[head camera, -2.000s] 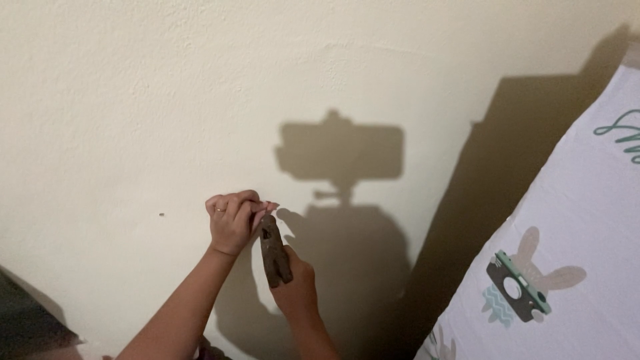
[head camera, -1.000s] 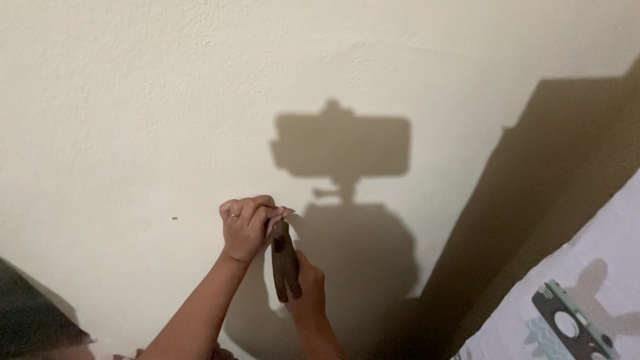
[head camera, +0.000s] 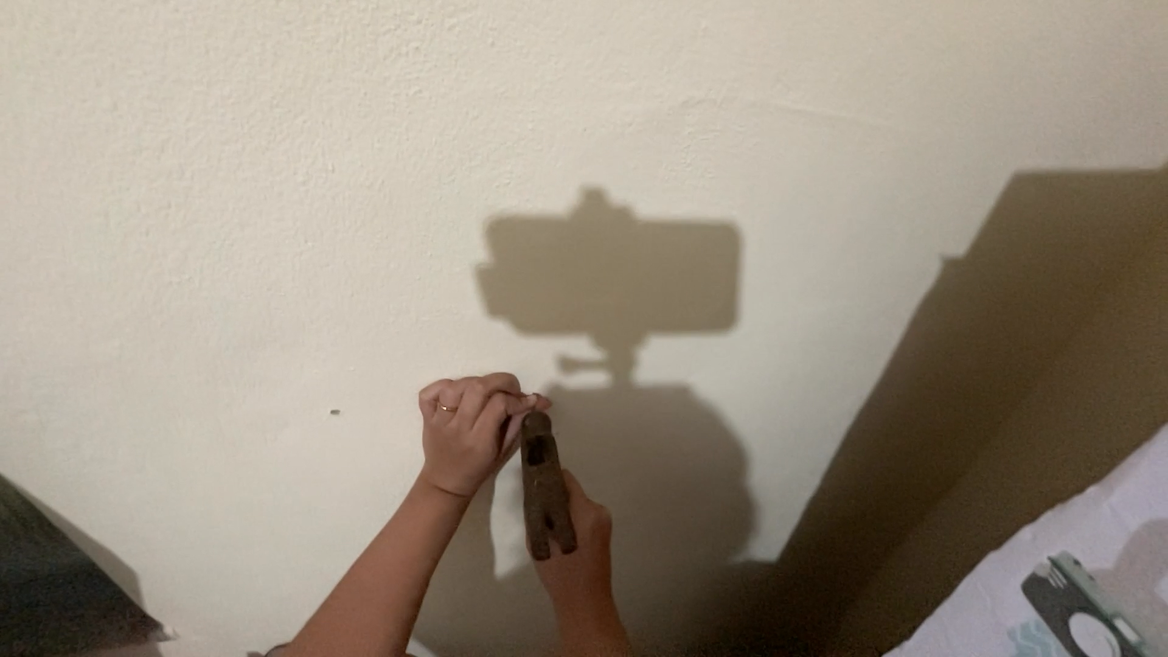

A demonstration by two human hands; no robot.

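Note:
Low in the centre of the head view, my left hand [head camera: 467, 433], with a ring on one finger, is raised at the pale wall [head camera: 274, 228]. Its thumb and fingertips are pinched together; whatever is between them is too small to make out. Just right of it, my right hand [head camera: 586, 525] grips a hammer, whose dark, worn claw head [head camera: 547, 493] is seen from above. The hammer's face is at the left fingertips, and its forked claw points down toward the bottom of the view. The handle is hidden behind the head and the hand.
A small dark mark [head camera: 335, 412] is on the wall left of my hands. Shadows of a head and a mounted phone fall on the wall. White printed fabric [head camera: 1013, 584] is at the lower right, and a dark object [head camera: 55, 575] at the lower left.
The view has shifted, so less of the printed fabric shows. My left hand stays pinched beside the hammer head, which looks more upright in view than before.

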